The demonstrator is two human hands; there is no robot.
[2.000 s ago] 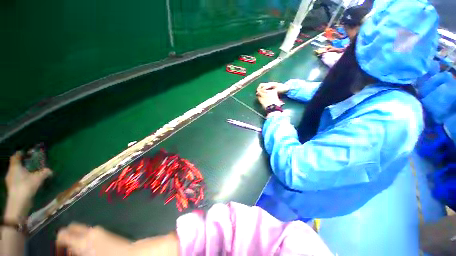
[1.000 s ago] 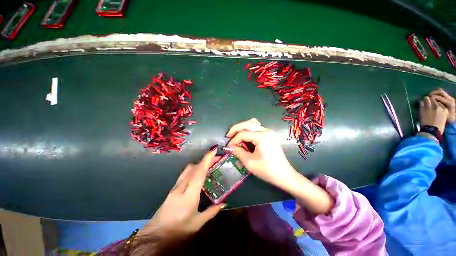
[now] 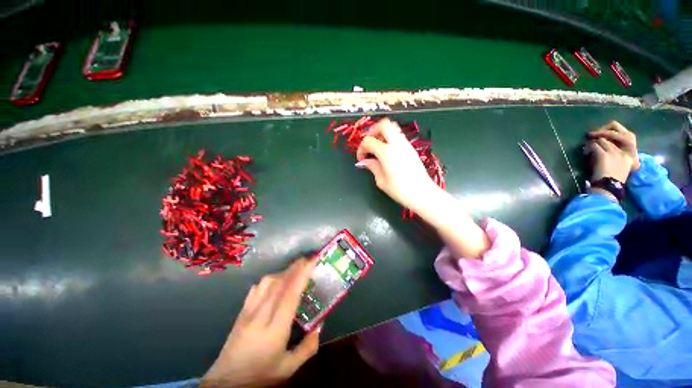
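Observation:
My left hand [image 3: 265,327] holds a red-rimmed phone housing [image 3: 334,279] with a green and silver circuit board, tilted, near the bench's front edge. My right hand [image 3: 391,163] is over the right pile of small red-and-black parts [image 3: 432,161], at its left side, and covers part of it. Its fingers are bent together; whether a part is between the fingertips cannot be told. The left pile of small parts [image 3: 209,212] is a rounded heap on the dark green bench, with neither hand on it.
The whitish worn ledge [image 3: 228,104] runs behind the piles. Housings [image 3: 110,51] lie on the green belt [image 3: 303,61] at left and right. Tweezers [image 3: 540,168] lie near a coworker's hands [image 3: 613,155]. A white strip [image 3: 45,195] lies at far left.
My right hand has left the housing and moved up to the right pile. My left hand still holds the housing. The view has shifted, and fewer housings show at upper left.

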